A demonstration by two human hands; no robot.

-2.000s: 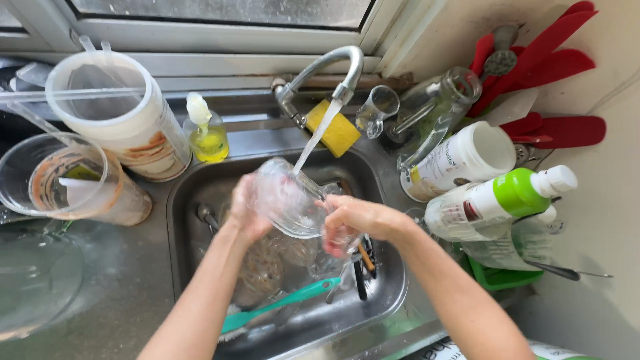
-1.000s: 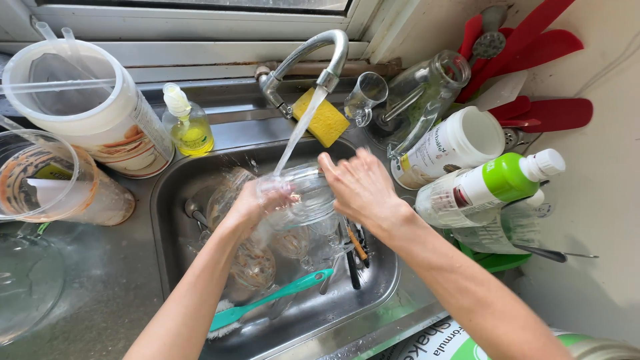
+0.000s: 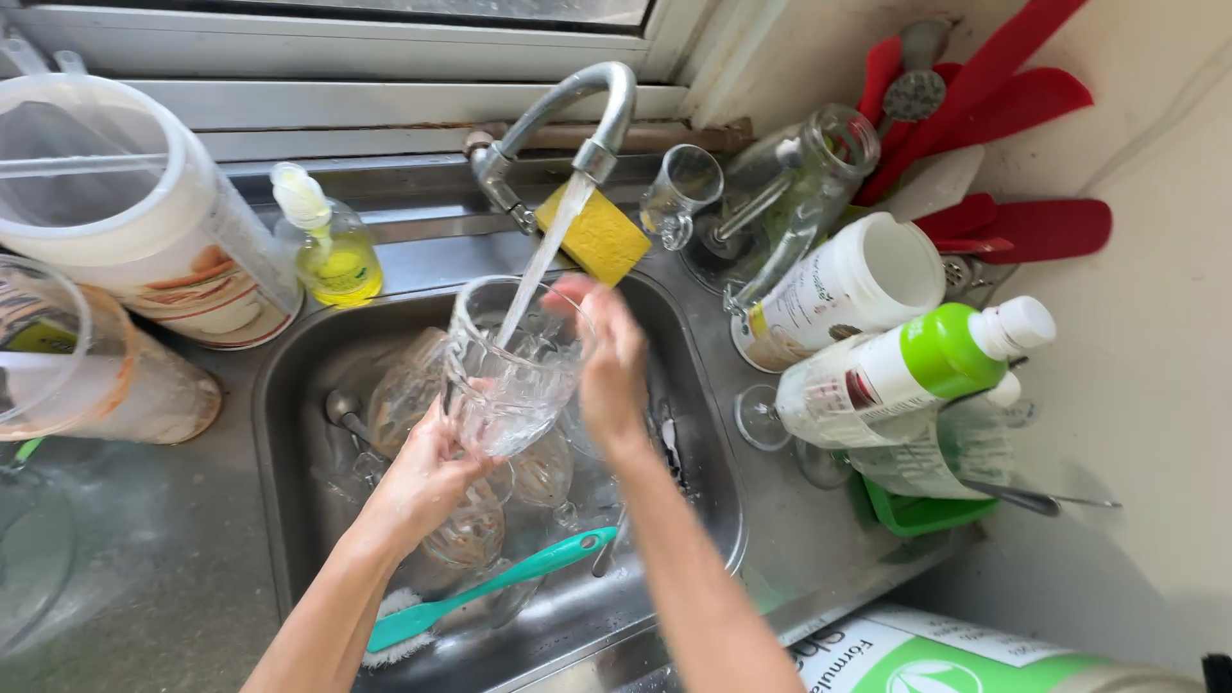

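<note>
Under the running metal faucet point(image 3: 608, 125), a clear glass jar point(image 3: 510, 395) is tilted with its mouth up, and water pours into it. My left hand point(image 3: 433, 462) holds the jar by its lower left side. Blurred by motion, my right hand point(image 3: 606, 356) is at the jar's right rim; whether it grips the rim cannot be told. Below, in the steel sink point(image 3: 274, 481), lie patterned glass goblets point(image 3: 467, 529), cutlery and a teal-handled dish brush point(image 3: 500, 577). A yellow sponge point(image 3: 602, 236) rests behind the faucet stream.
Left of the sink stand a soap bottle point(image 3: 337, 250), a large plastic tub point(image 3: 144, 221) and a stained plastic container point(image 3: 144, 385). On the right are a small glass cup point(image 3: 683, 188), a glass bottle point(image 3: 818, 192), a white tub point(image 3: 837, 289), a green-and-white bottle point(image 3: 895, 371) and red utensils point(image 3: 1049, 231).
The glass jar, sideways in my hands before, is now tilted mouth up with water running into it. My right hand has moved from over the jar to its right side.
</note>
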